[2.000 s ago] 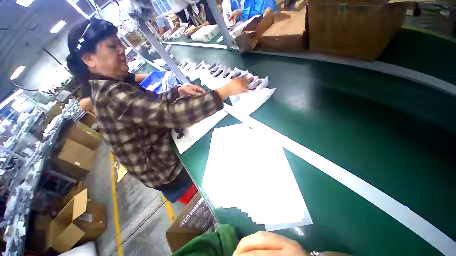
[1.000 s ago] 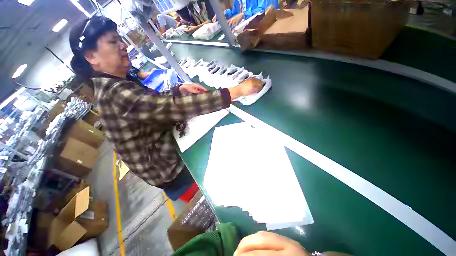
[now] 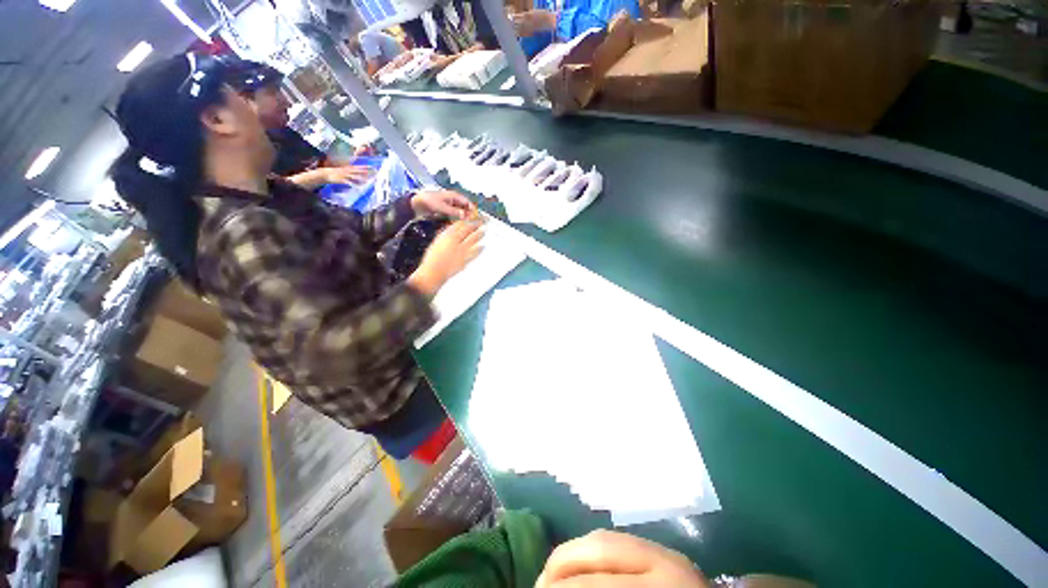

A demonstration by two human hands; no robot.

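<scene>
A fanned stack of bright white sheets lies flat on the near green surface, with uneven lower edges. My left hand, with a green sleeve, is cut off by the bottom edge below the stack and does not touch it. Its back shows; its fingers and anything in them are hidden. A dim sliver with a shiny band shows just right of it at the bottom edge; I cannot tell if it is my right hand or wrist.
A neighbour in a plaid shirt stands left, hands over a white sheet. Dark-centred white units stand in a row beyond the white strip. Blue plastic lies behind. Cartons are at the back and on the floor.
The neighbour's far hand has drawn back from the end of the row to the white sheet. The head has turned away and another person shows behind. My hand and the stack look unchanged.
</scene>
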